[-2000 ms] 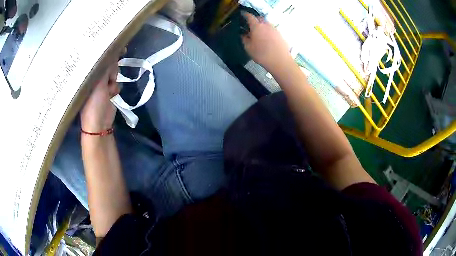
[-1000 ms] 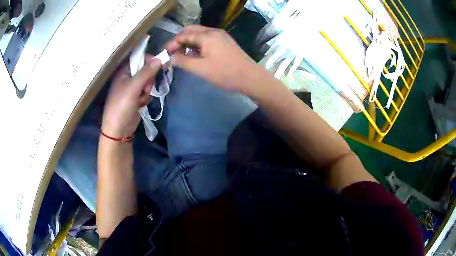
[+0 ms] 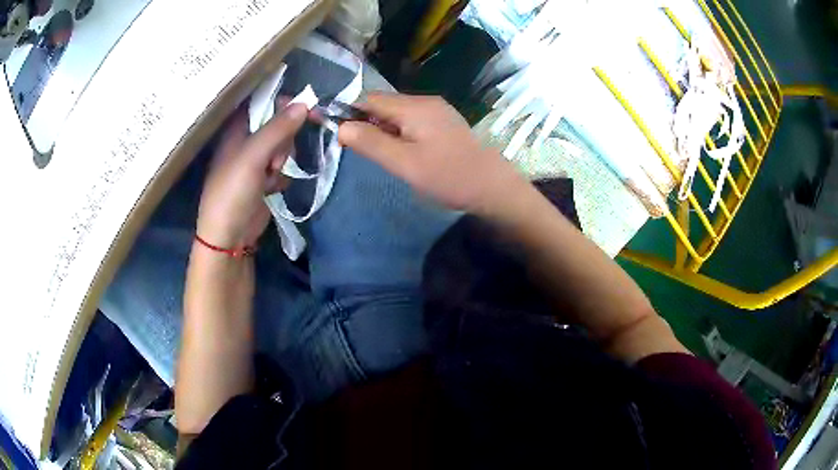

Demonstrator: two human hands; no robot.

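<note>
A white strap (image 3: 323, 181) hangs in loops from my left hand (image 3: 241, 174) over the jeans. My left hand pinches the strap, and a short white end stands up past the thumb tip. My right hand (image 3: 427, 147) holds a small dark metal tool, likely thread snips (image 3: 354, 114), between thumb and fingers. Its tip is close to the strap end at my left thumb; I cannot tell if they touch. The rest of the tool is hidden in the right hand.
The curved white machine table (image 3: 138, 138) borders my left arm. Right of the knees stands a yellow wire basket (image 3: 755, 151) with fanned white strips (image 3: 528, 87) and a white tangle (image 3: 707, 119). Scraps lie lower left. A sewing machine part shows upper left.
My right hand has come from the basket pile to my left hand. My left hand has moved up and right with the strap. The dark tool now shows between the right fingers.
</note>
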